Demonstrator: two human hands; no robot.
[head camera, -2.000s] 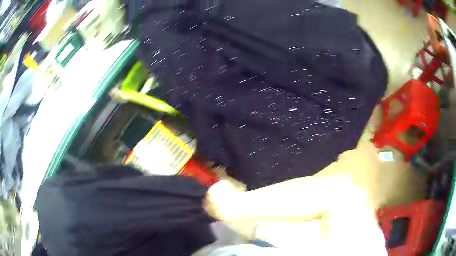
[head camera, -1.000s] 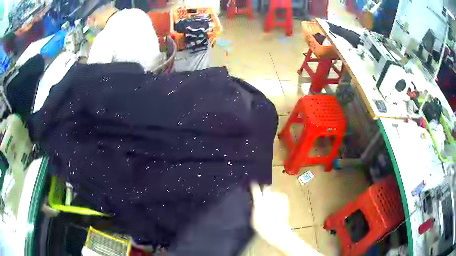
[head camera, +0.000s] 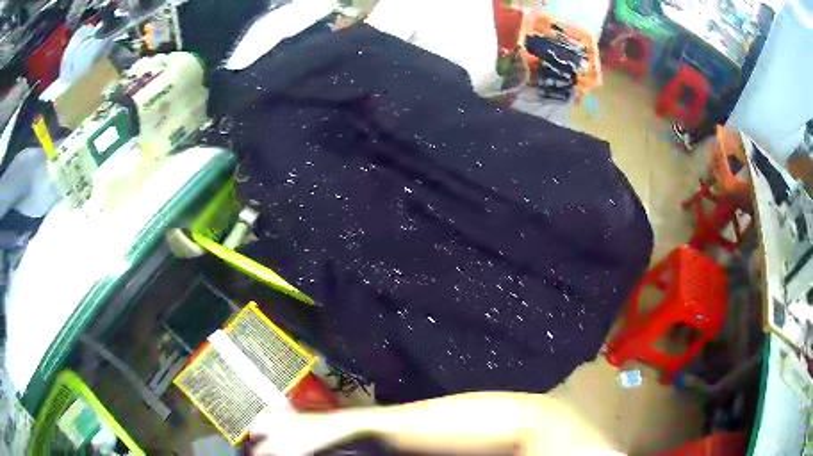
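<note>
A large dark garment with white flecks (head camera: 446, 232) is spread out in front of me and fills the middle of the view. My right forearm crosses the bottom edge from the right, below the garment's near edge. My right hand (head camera: 290, 433) is blurred and overexposed at the bottom edge, over the yellow-framed grid's lower corner. Some dark cloth shows beside and under it, but whether the fingers hold it cannot be told. My left hand is not in view.
A cream sewing machine (head camera: 134, 125) stands on the white table (head camera: 98, 232) at left. Below are a lime-green basket edge (head camera: 258, 272) and a yellow-framed grid (head camera: 245, 370). A red stool (head camera: 673, 312) stands at right, an orange basket (head camera: 579, 58) at the back.
The view has turned left since a second ago, so garment and stools appear further right. My right hand has left the garment's near right edge and is lower left. The grey-dark cloth beneath it is mostly out of view.
</note>
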